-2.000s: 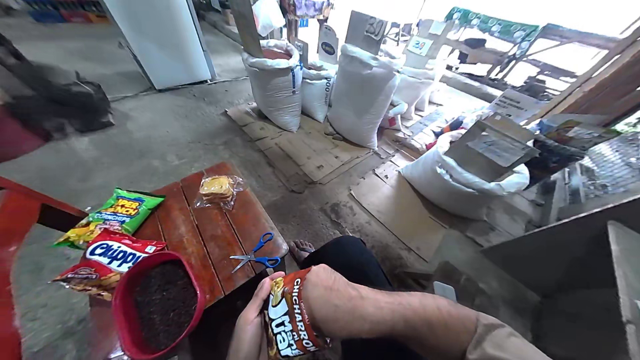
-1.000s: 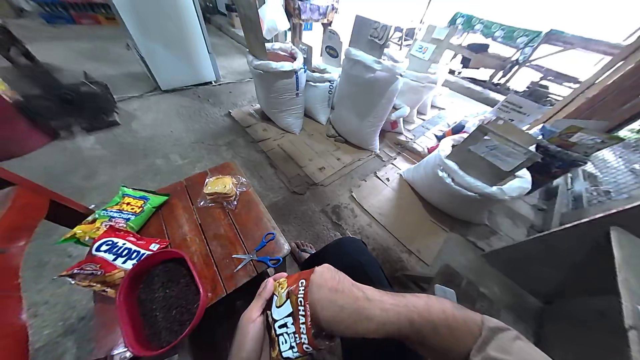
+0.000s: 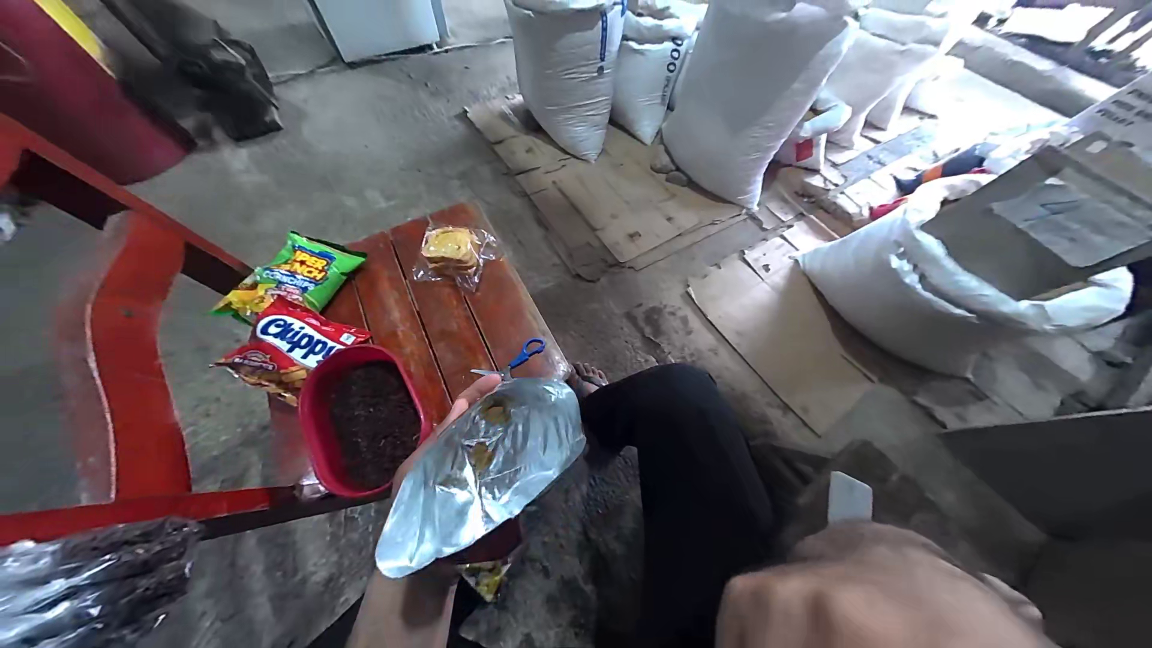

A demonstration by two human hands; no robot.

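My left hand (image 3: 450,441) holds a snack bag (image 3: 486,468), spread out with its silvery foil inside facing up and a few brown pieces on it. At the lower right, my right hand (image 3: 882,585) is blurred and away from the bag, its fingers curled; a white flat thing (image 3: 850,497) shows just above it. Blue-handled scissors (image 3: 522,357) lie on the wooden bench, partly hidden behind the foil. Left of the bag stands a red tub (image 3: 319,432) of dark, crumbly material. A red Chippy bag (image 3: 292,340), a green corn chips bag (image 3: 310,270) and a clear packet of yellow crackers (image 3: 453,252) lie beyond.
The wooden bench (image 3: 396,288) has red armrest rails (image 3: 135,360) at left. White sacks (image 3: 747,99) stand on flattened cardboard (image 3: 621,198) ahead. Another open sack (image 3: 936,288) with a cardboard piece is at right. A dark plastic bundle (image 3: 99,576) is at lower left.
The brown snack bag, earlier held in both hands, is now spread with its foil inside showing. My right hand has left it and moved right. The view has tilted down.
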